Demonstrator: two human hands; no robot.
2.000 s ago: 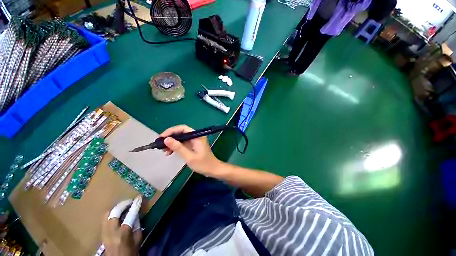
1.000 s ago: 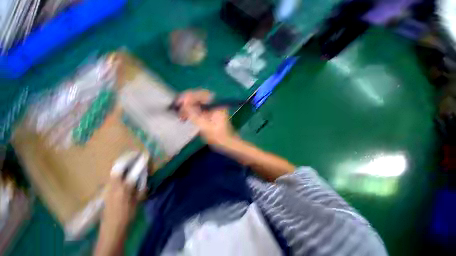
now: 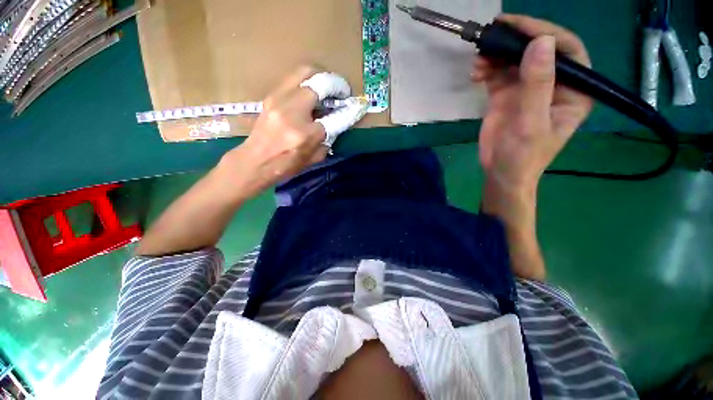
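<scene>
My left hand (image 3: 293, 121), with white finger cots on the thumb and a fingertip, grips an LED strip (image 3: 227, 110) near its right end. That end meets the lower end of the green PCB panel (image 3: 376, 55), which stands upright beside the grey board (image 3: 442, 74). My right hand (image 3: 532, 101) holds the black soldering iron (image 3: 539, 58) like a pen. Its metal tip points up and left over the grey board, apart from the strip. Whether the strip touches the panel is hidden by my fingers.
The cardboard mat (image 3: 250, 47) lies under the work. A pile of LED strips (image 3: 55, 43) lies at the upper left. Diagonal cutters (image 3: 666, 62) and small white pieces (image 3: 704, 55) lie at the right. A red stool or crate (image 3: 78, 226) stands below the bench edge.
The view has swung round to look straight down at the bench edge. The LED strip now shows in my left hand, its end at the panel. My right hand still holds the iron.
</scene>
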